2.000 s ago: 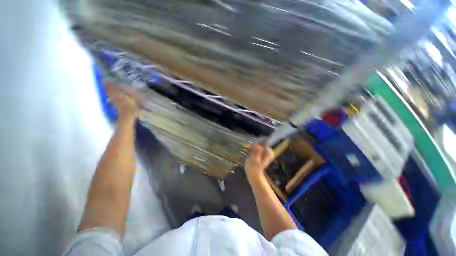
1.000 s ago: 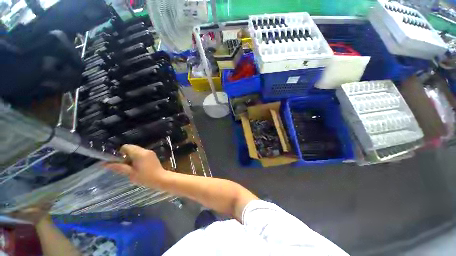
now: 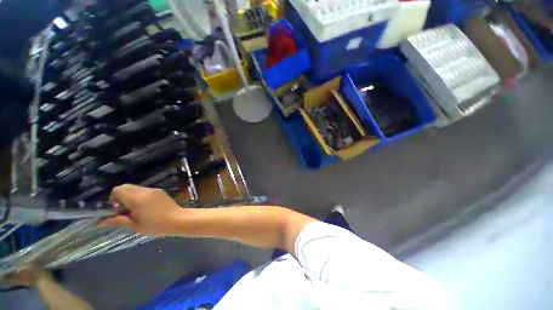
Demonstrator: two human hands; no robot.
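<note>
A wire rack (image 3: 236, 175) at the left bears dense rows of long black parts (image 3: 142, 97). Shiny clear plastic sheeting (image 3: 79, 245) covers its near end, below a grey edge that runs to the left. My right hand (image 3: 142, 211) is closed round this grey edge at the near corner of the rack. My left hand (image 3: 23, 275) is at the lower left, small and blurred, with its fingers at the low edge of the plastic-covered end. The far ends of the rack and of the plastic are cut off by the picture's rim.
A white fan stand base (image 3: 251, 104) is on the floor beyond the rack. Ahead are an open carton of small dark parts (image 3: 335, 124), a blue tote (image 3: 388, 100) and white trays (image 3: 452, 66). A blue bin (image 3: 200, 289) is near my feet. A red-filled blue bin (image 3: 281, 54) is behind.
My view has swung round from the plastic-covered end towards the floor and rack side. In the last second, the cartons and totes have shifted up in view. Both hands stay at the rack end.
</note>
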